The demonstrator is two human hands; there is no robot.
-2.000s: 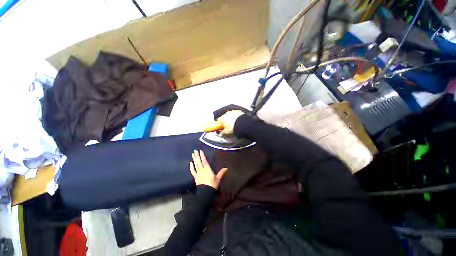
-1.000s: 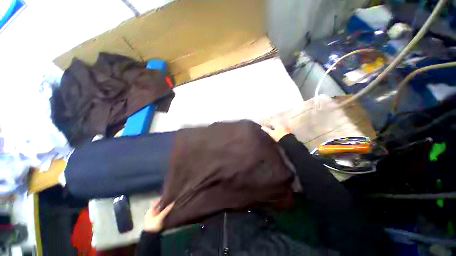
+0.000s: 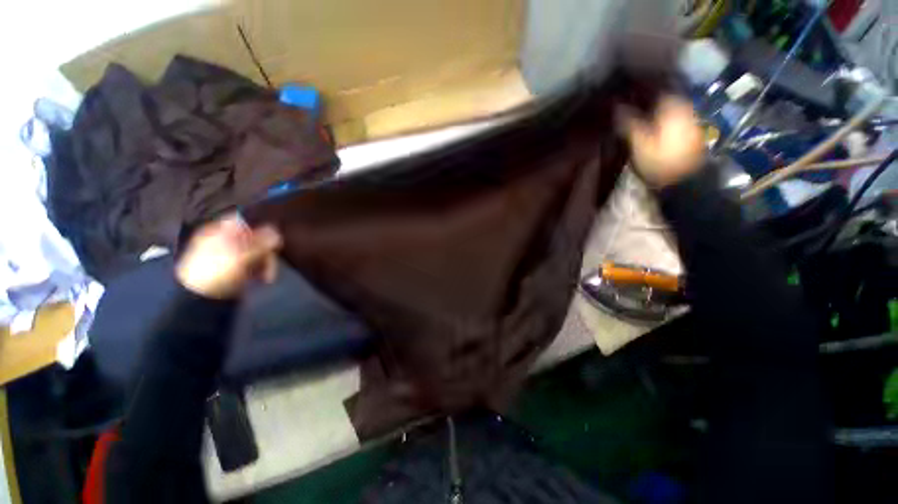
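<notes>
A dark brown garment [image 3: 433,256] is stretched in the air between my hands, blurred by motion, and hangs down toward my body. My left hand [image 3: 228,258] grips its left edge above the navy padded board [image 3: 138,320]. My right hand [image 3: 668,143] grips its upper right end, raised higher. The garment hides the right part of the board. The steam iron [image 3: 640,287] with its orange handle rests on the pale pad [image 3: 615,335] at the right table end, untouched.
A crumpled dark brown heap [image 3: 177,162] lies at the upper left over a blue bar [image 3: 299,96]. A cardboard sheet [image 3: 394,59] stands along the far edge. A black phone-like rectangle [image 3: 231,431] lies at the near left. White cloth is at far left, hoses at right.
The iron was in my right hand on the garment and now stands on the pad at right. The garment lay over the board; both hands have lifted and spread it.
</notes>
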